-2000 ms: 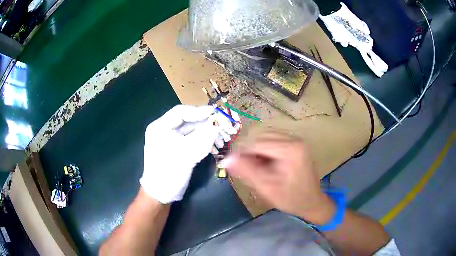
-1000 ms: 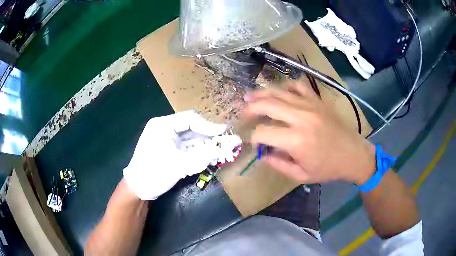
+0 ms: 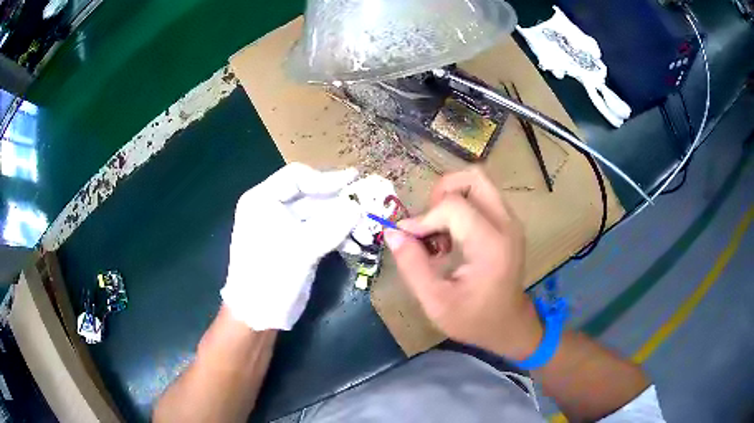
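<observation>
My left hand (image 3: 285,240), in a white glove, holds a small white part (image 3: 374,201) at its fingertips. A red wire (image 3: 390,208) curves on the part's right side. A small circuit board (image 3: 365,273) with a yellow block hangs just below the gloved fingertips. My bare right hand (image 3: 463,256), with a blue strap on the wrist, pinches a blue lead wire (image 3: 382,221) between thumb and forefinger. The blue wire's tip points left at the white part; whether it touches is not clear.
A speckled clear hood (image 3: 405,41) hangs above the cardboard mat (image 3: 289,124). Behind my right hand are the stand with yellowish sponge (image 3: 465,127), a silvery tube (image 3: 546,125) and dark tweezers (image 3: 536,149). A soiled glove (image 3: 570,58) lies near a dark box (image 3: 645,58). Another board (image 3: 112,291) lies left.
My right hand has moved from near the stand back to my left hand, bringing the blue wire to the white part. The green wire seen earlier no longer shows.
</observation>
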